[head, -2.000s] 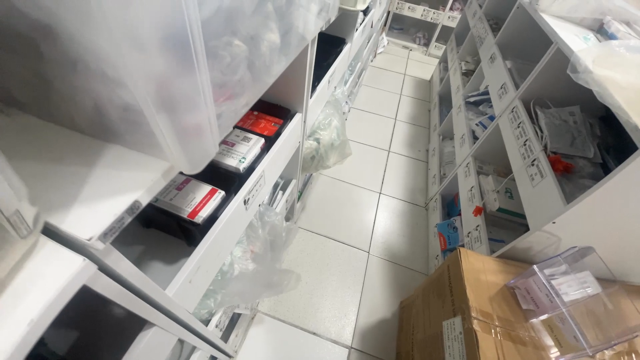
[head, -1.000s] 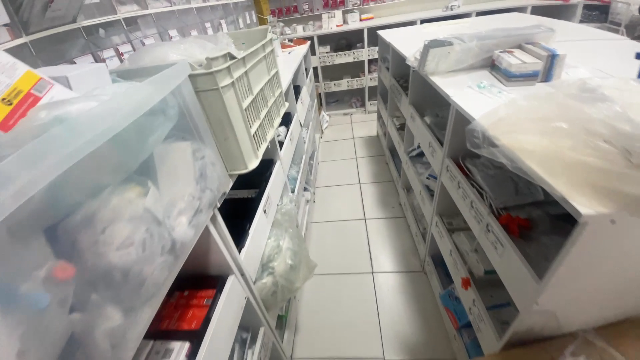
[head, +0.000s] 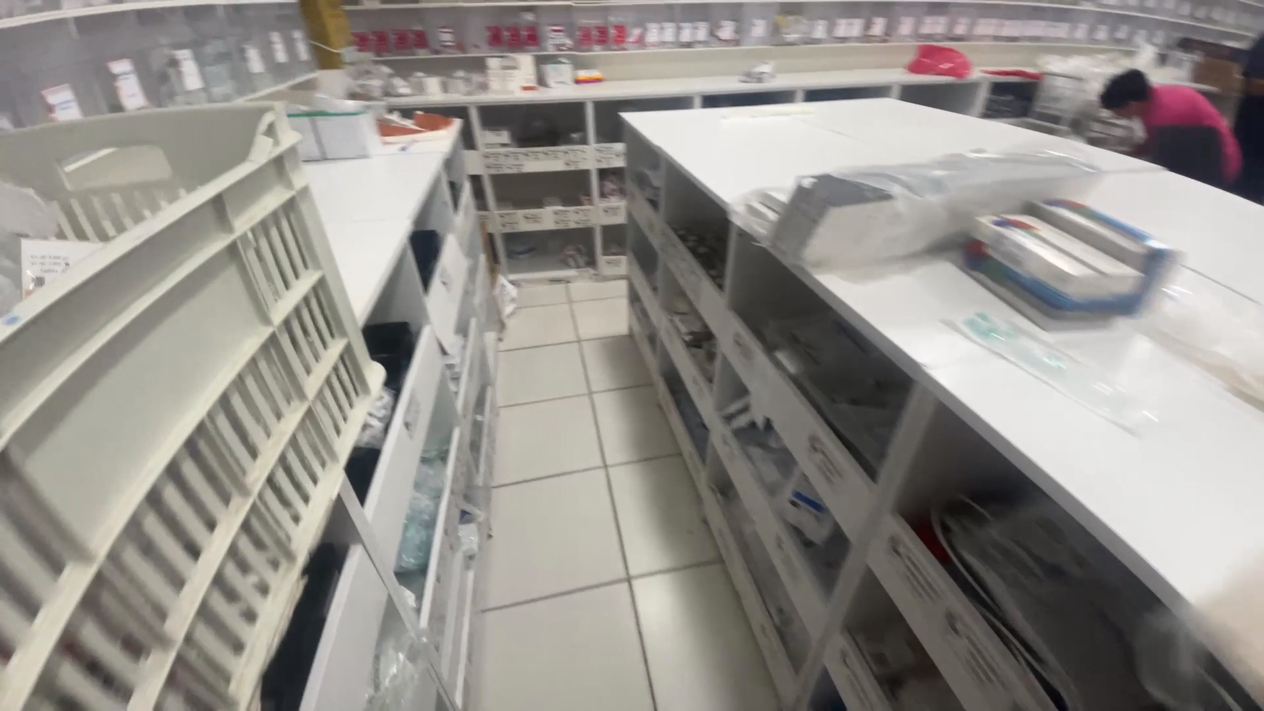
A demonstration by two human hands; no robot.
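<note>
Neither my left hand nor my right hand shows in the head view, so what they hold or touch is hidden. A pale slatted plastic crate (head: 168,395) fills the left side, with wrapped items inside it. On the white countertop (head: 1047,415) at the right lie small boxes with blue edges (head: 1062,259), a plastic-wrapped pack (head: 839,217) and a flat clear packet with green parts (head: 1047,365). Below that top, open shelf compartments (head: 820,385) hold bagged supplies.
A tiled aisle (head: 563,434) runs between the two shelf units. Shelving (head: 538,188) with bins crosses the far end. A white and green box (head: 334,133) stands on the left counter. A person in a pink top (head: 1185,118) bends over at the far right.
The view has moved forward along the aisle and tilted up. The cardboard box and clear container, seen earlier at lower right, are out of view. The crate now looms larger at the left.
</note>
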